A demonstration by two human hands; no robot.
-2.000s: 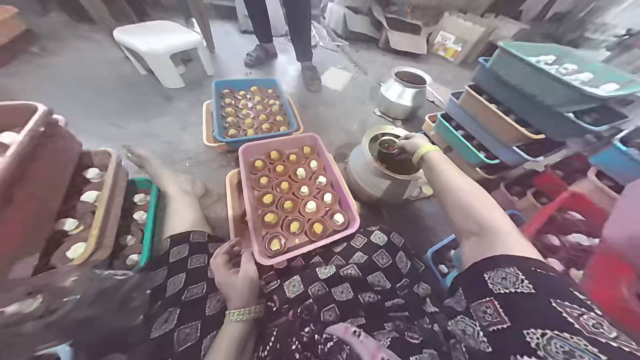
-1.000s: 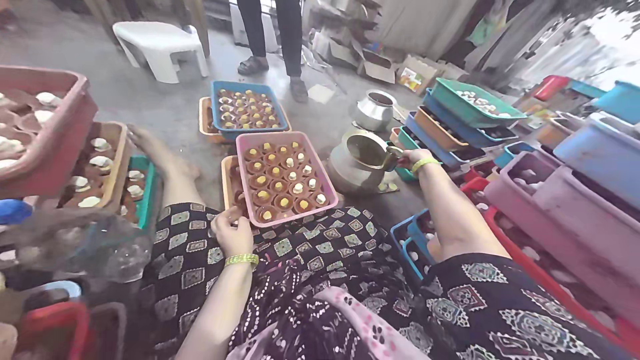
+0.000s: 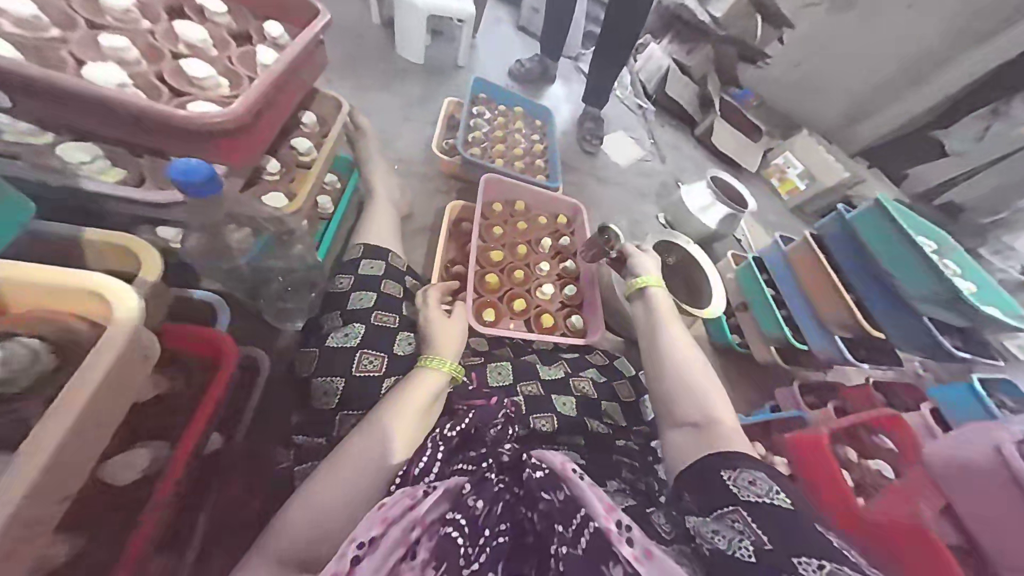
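Note:
A pink plastic tray (image 3: 594,308) holds rows of small brown clay cups with yellow or white pieces in them. At its lower left rim rests my left hand (image 3: 442,320), fingers on the edge. My right hand (image 3: 636,262) grips a small metal cup (image 3: 606,240), tilted over the tray's right side. Just right of that hand stands a wide-mouthed metal pot (image 3: 704,300) with dark contents, partly hidden by my wrist. An orange tray (image 3: 442,240) lies partly under the pink one.
Beyond are a blue tray (image 3: 552,140), a second metal pot (image 3: 720,204) and a standing person's legs (image 3: 600,64). Stacked trays stand on the right (image 3: 880,256) and left (image 3: 296,104). A clear plastic bottle with a blue cap (image 3: 194,176) is at the left.
My right hand has moved from the pot's mouth to the pink tray's right side, bringing the metal cup with it. My left hand stays by the tray's left rim. The view has shifted.

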